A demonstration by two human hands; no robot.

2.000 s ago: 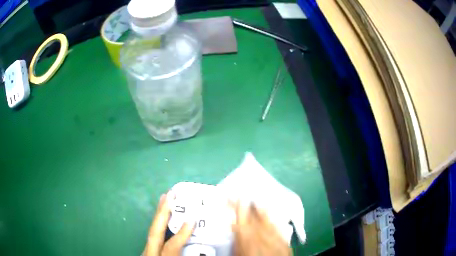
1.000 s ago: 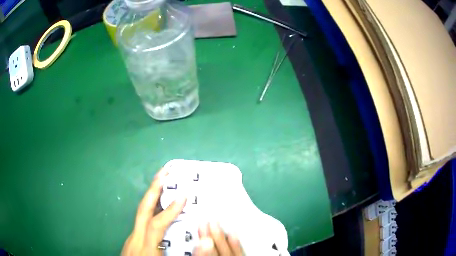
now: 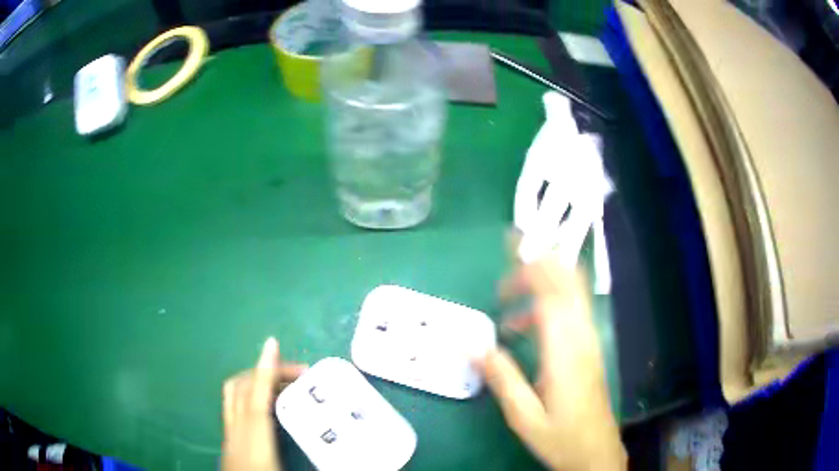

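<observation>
Two white wall sockets lie on the green mat, their near corners close together. My left hand (image 3: 248,419) is beside the lower left socket (image 3: 345,419), its thumb at that socket's upper left edge and its fingers not around it. My right hand (image 3: 566,368), partly blurred, has its thumb at the right end of the upper right socket (image 3: 423,340), its fingers apart and off the socket. A limp white glove (image 3: 563,189) lies beyond my right fingers, across the mat's black strip.
A clear bottle (image 3: 385,152) stands ahead, with yellow tape (image 3: 299,69) behind it. Masking tape (image 3: 166,66) and a sample socket (image 3: 99,95) lie far left. A grey-brown pad (image 3: 467,74) and dark rod (image 3: 547,81) lie behind. Cardboard sheets (image 3: 773,166) stand at right.
The white glove has gone from under my right hand to the mat's right side, covering the tweezers. The two sockets now lie apart at angles, and my hands have spread apart. The view has shifted.
</observation>
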